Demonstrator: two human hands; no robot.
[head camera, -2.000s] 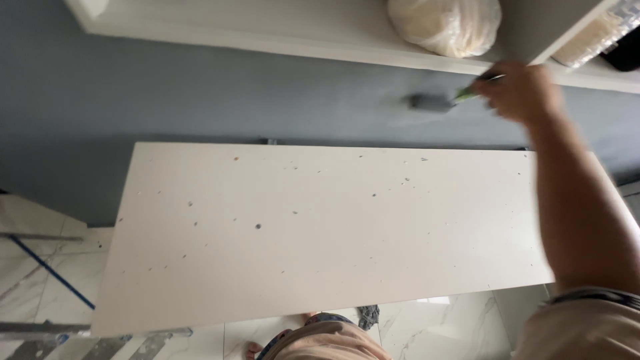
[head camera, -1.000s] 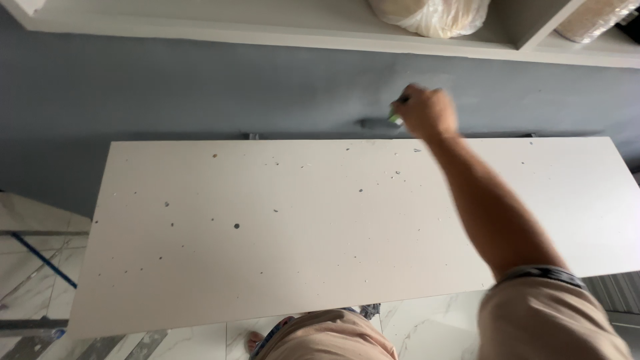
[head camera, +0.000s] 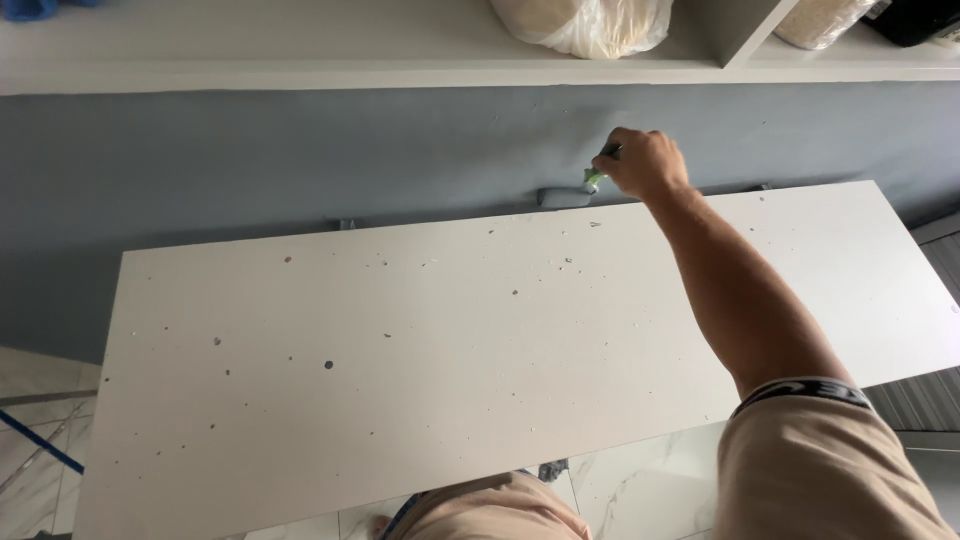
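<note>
My right hand (head camera: 645, 161) grips the dark and green handle of a small paint roller (head camera: 566, 197). The roller's grey sleeve lies against the lower part of the grey wall (head camera: 300, 157), just above the back edge of a white board (head camera: 450, 352). Specks and drops of grey paint dot the board's surface. My forearm reaches across the right part of the board. My left hand is not in view.
Above the painted strip runs a light shelf (head camera: 262, 71) holding a filled plastic bag (head camera: 592, 22) and a wrapped package (head camera: 821, 19). Dark brackets (head camera: 346, 224) show behind the board. Marble-look tiles (head camera: 637, 480) and a blue pole (head camera: 41, 441) are lower down.
My right hand has moved left and down along the wall with the roller, from under the shelf's divider to near the board's back edge. The view has shifted somewhat.
</note>
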